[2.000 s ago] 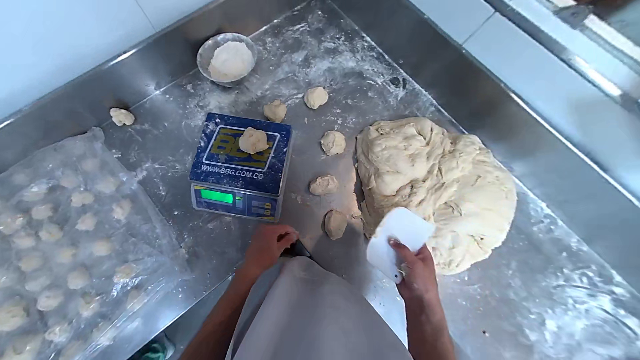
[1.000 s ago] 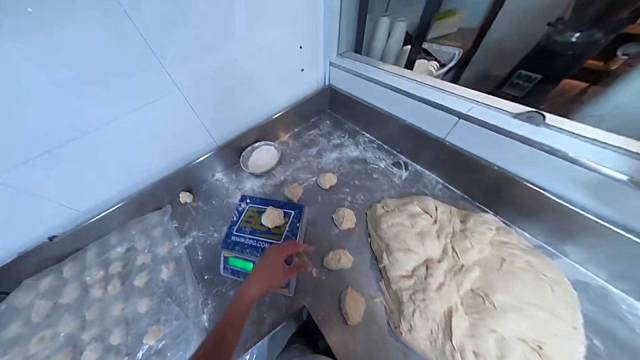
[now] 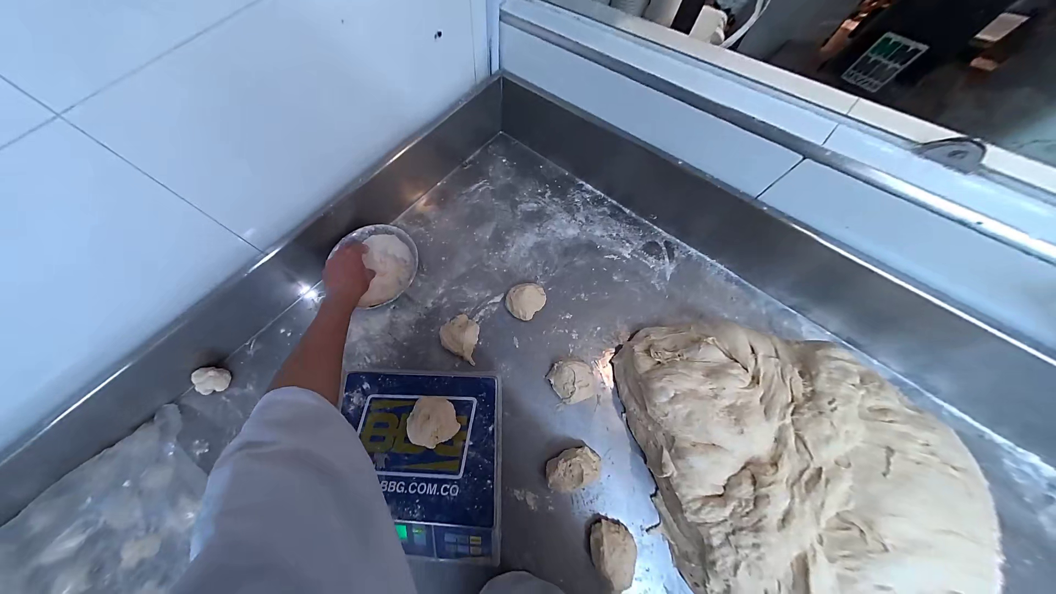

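My left hand [image 3: 348, 274] reaches into the left side of a round bowl of white flour [image 3: 391, 262]; its fingertips are at the flour, and whether they pinch any cannot be told. Below the bowl, a blue digital scale [image 3: 487, 462] bears one dough piece [image 3: 433, 421]. Several small dough pieces [image 3: 572, 380] lie in a curved row between the scale and a large dough mass [image 3: 792, 462] on the right. My right hand is out of view, and the white scraper does not show.
A small dough piece [image 3: 211, 380] lies by the left steel rim. Clear plastic [image 3: 99, 503] covers dough pieces at lower left. Raised steel edges [image 3: 660, 173] meet in the far corner of the floured steel worktop [image 3: 528, 214].
My left hand has moved from beside the scale up to the flour bowl. My right hand, which held a white scraper two seconds ago, is out of view. The view has shifted.
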